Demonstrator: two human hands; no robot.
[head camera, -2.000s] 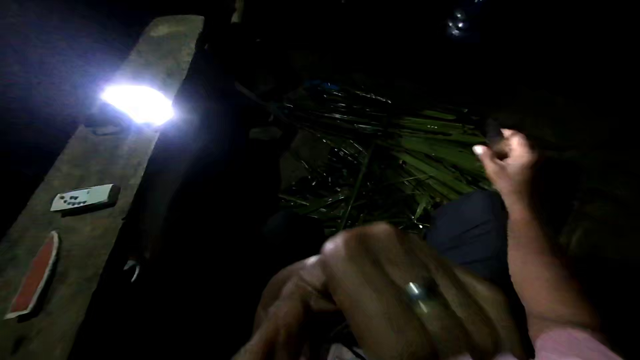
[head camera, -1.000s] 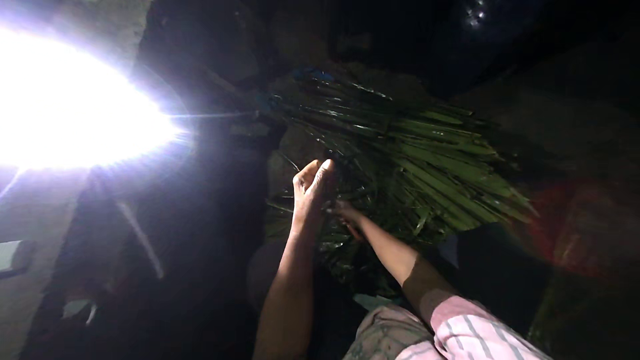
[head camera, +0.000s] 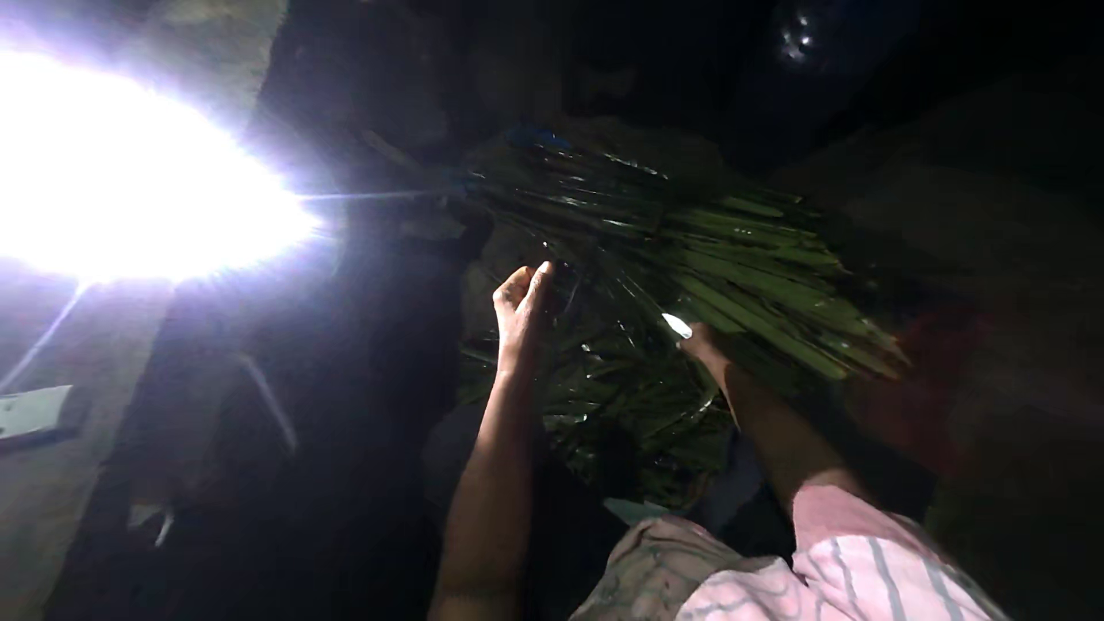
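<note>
A bundle of long green leaves (head camera: 759, 285) fans out to the right of my hands, with its narrow, dark stems toward the upper left. My left hand (head camera: 523, 302) is above the stems' lower side, thumb and fingers drawn together; whether a thin strand is between them cannot be made out. Lower right of it, my right hand (head camera: 705, 347) is at the bundle's lower edge, its fingers mostly in shadow. A small, bright, blade-like thing (head camera: 677, 325) shows at its fingertips. More dark, glossy leaf pieces (head camera: 634, 414) lie between my forearms.
A glaring lamp (head camera: 129, 172) stands on a plank (head camera: 116, 414) at the left. On that plank a pale, flat object (head camera: 34, 412) is partly in view. A dim red shape (head camera: 936, 379) lies right of the leaves. Much of the surroundings is dark.
Two seconds ago one hand was close to the camera and the other at the leaves' right side; both are now over the leaves. The bright blade-like thing has come into sight. The view has shifted strongly.
</note>
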